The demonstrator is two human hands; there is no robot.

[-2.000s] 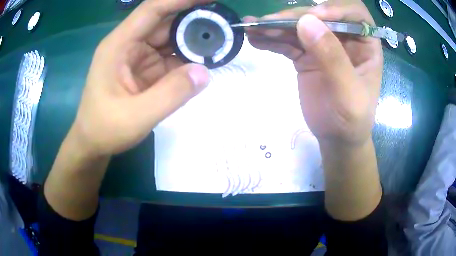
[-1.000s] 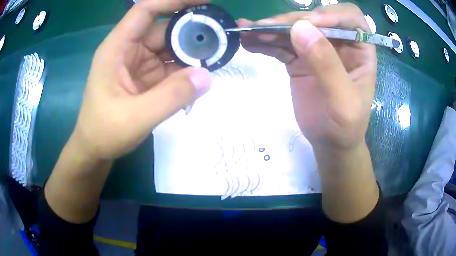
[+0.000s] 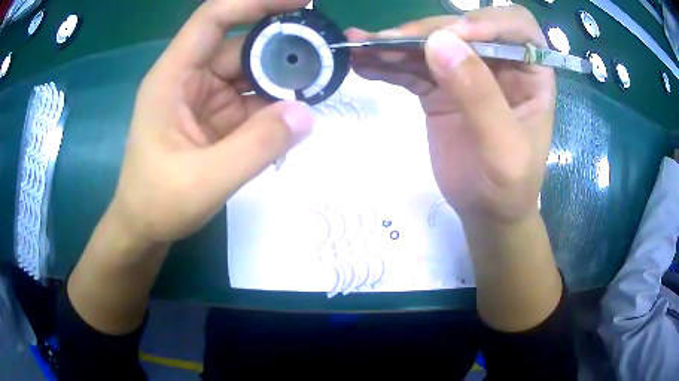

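Note:
My left hand [image 3: 201, 141] holds a black-rimmed round part [image 3: 292, 59] by its edge, its face towards me, with a grey centre, a dark dot and a white ring. The ring has a dark gap at the bottom. My right hand [image 3: 488, 126] holds metallic tweezers [image 3: 484, 50] almost level, the tip at the right side of the white ring. The white backing sheet [image 3: 283, 253] lies below my hands, with rows of faint curved strips [image 3: 357, 274] near its front edge. A single curved strip [image 3: 435, 211] lies beside my right wrist.
Two small rings [image 3: 394, 234] lie on the sheet. A long strip of stacked arc pieces [image 3: 37, 178] lies at left on the green bench [image 3: 97, 149]. More round parts [image 3: 67, 29] lie along the far side. A clear textured sheet [image 3: 584, 186] and a grey sleeve [image 3: 651, 260] are at right.
The round part has moved slightly left and turned a little. My right hand and the tweezers have shifted left with it. The far round parts have shifted to the right.

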